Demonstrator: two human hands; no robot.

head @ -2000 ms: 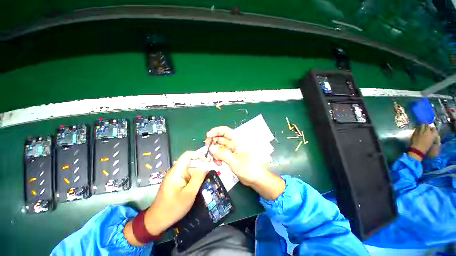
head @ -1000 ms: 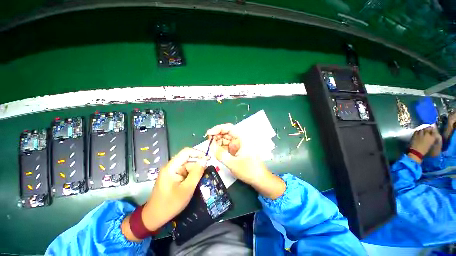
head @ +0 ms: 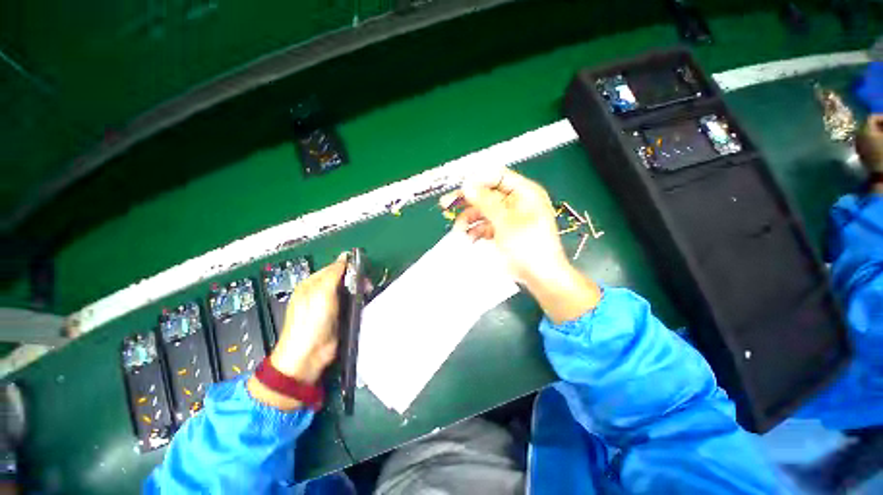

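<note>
My left hand point(head: 308, 324), with a dark red band at the wrist, holds a black phone body point(head: 350, 338) on its edge, so its open face is mostly hidden. My right hand point(head: 513, 222) is raised over the far end of the white sheets point(head: 436, 314), beside the pile of thin gold-orange strips point(head: 578, 224). Its fingertips are bent together; a small orange-dark bit shows near them, but I cannot tell whether they hold it.
Several open phone bodies point(head: 232, 334) lie in a row at left. A long black divided tray point(head: 721, 242) at right holds two phones. Another phone point(head: 319, 150) lies on the green belt beyond the white edge strip. Another person's hand point(head: 871, 145) shows at far right.
The view has turned. My hands have moved apart: the left has lifted the phone upright on its edge, and the right has moved away toward the strips. More of the white sheet shows.
</note>
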